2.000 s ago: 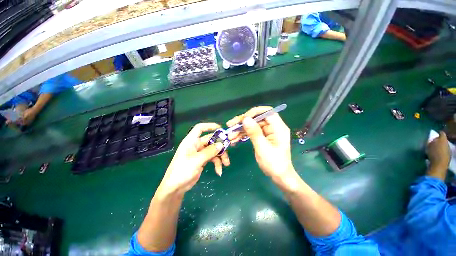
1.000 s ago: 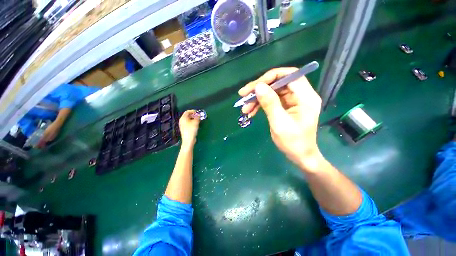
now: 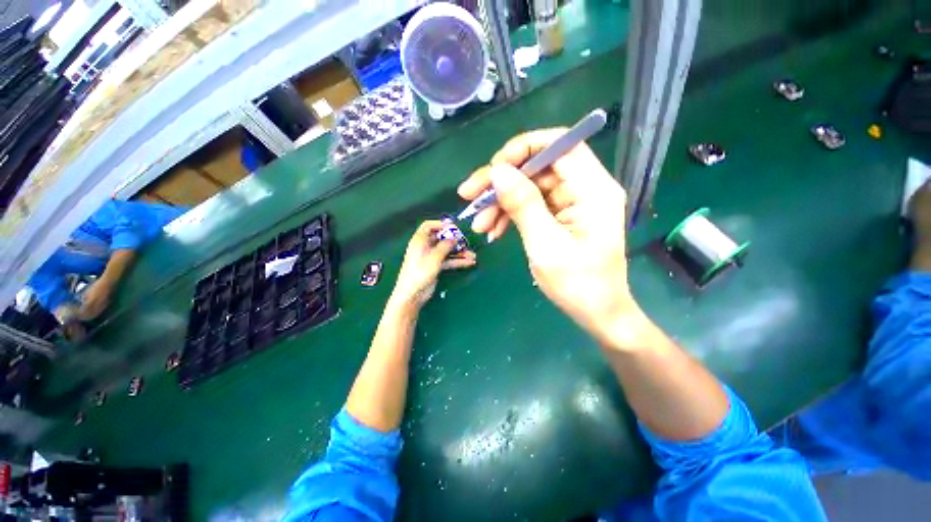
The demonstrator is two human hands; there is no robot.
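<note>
My left hand (image 3: pixel 419 267) holds a small device housing (image 3: pixel 452 236) with a shiny rim and pale inner parts between thumb and fingers, above the green belt. My right hand (image 3: pixel 567 219) grips slim silver tweezers (image 3: pixel 546 156), their tip pointing down-left at the upper edge of the housing. Whether the tip touches the housing cannot be told. Another housing (image 3: pixel 372 273) lies on the belt left of my left hand, beside the black parts tray (image 3: pixel 260 296).
A solder wire spool (image 3: pixel 706 241) stands right of my right hand, near a slanting metal post (image 3: pixel 653 102). More housings (image 3: pixel 706 154) lie on the belt at right and far left. A fan (image 3: pixel 445 58) and blister tray (image 3: pixel 376 124) are behind. A black fixture (image 3: pixel 97 492) is at lower left. People sit left and right.
One housing now lies on the belt near the tray. My left hand has moved right and taken hold of another, which lay below my right hand. The tweezer tip is now at that housing.
</note>
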